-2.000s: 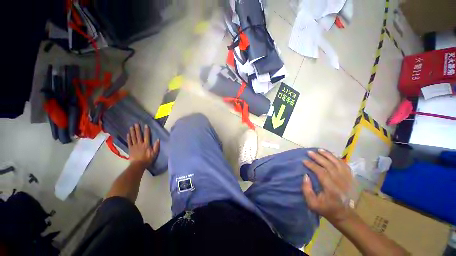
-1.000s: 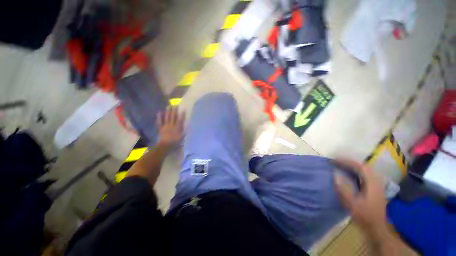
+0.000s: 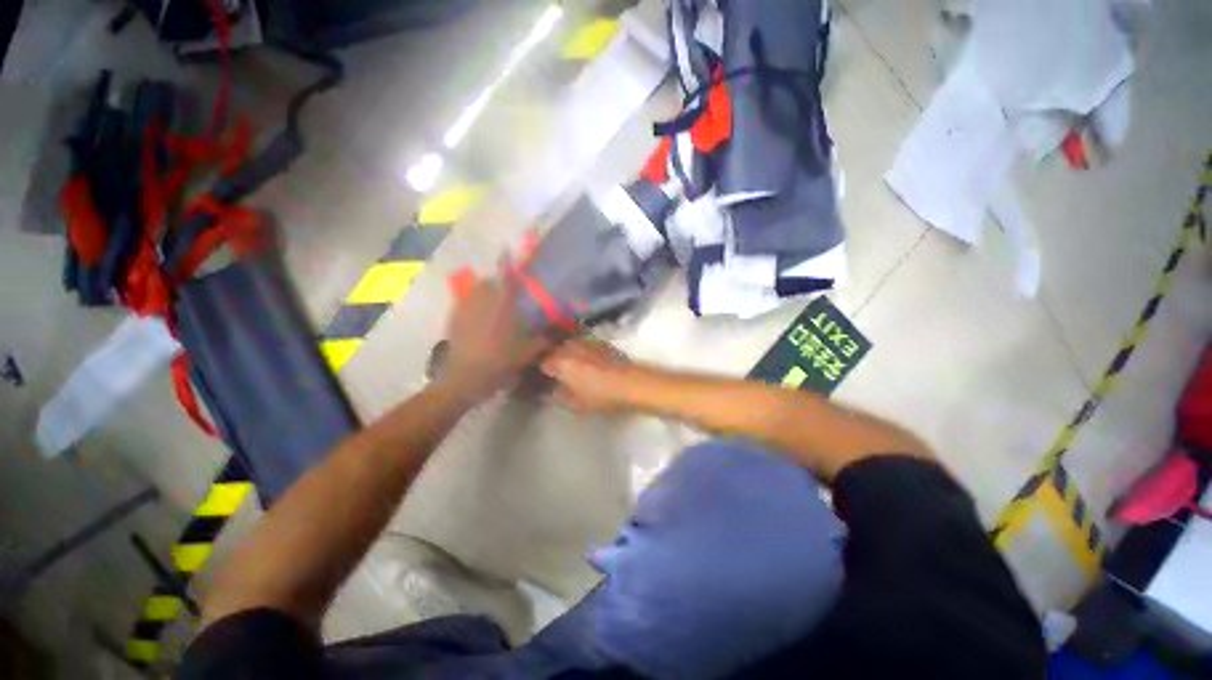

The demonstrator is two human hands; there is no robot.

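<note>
A grey cut-piece bundle (image 3: 594,259) with an orange-red tie strip (image 3: 542,287) round it lies in front of me, blurred. My left hand (image 3: 489,326) is on its near left end by the tie. My right hand (image 3: 585,375) is at its near end, fingers curled; both hands seem to grip it, though the fingertips are blurred. A larger grey bundle (image 3: 778,133) with a black tie and white layered ends lies just beyond. A folded dark grey panel stack (image 3: 266,365) lies at the left, untouched.
Tangled orange-red strips (image 3: 160,226) and dark rolls lie at the upper left. A white strip (image 3: 100,385) lies below them. White pieces (image 3: 990,120) lie at the upper right. A green EXIT sign (image 3: 813,348) and black-and-yellow tape (image 3: 386,282) mark the floor.
My left hand has left the folded stack and my right hand has left my knee. Both have come together at the orange-red-tied bundle, whose near end has moved left and turned.
</note>
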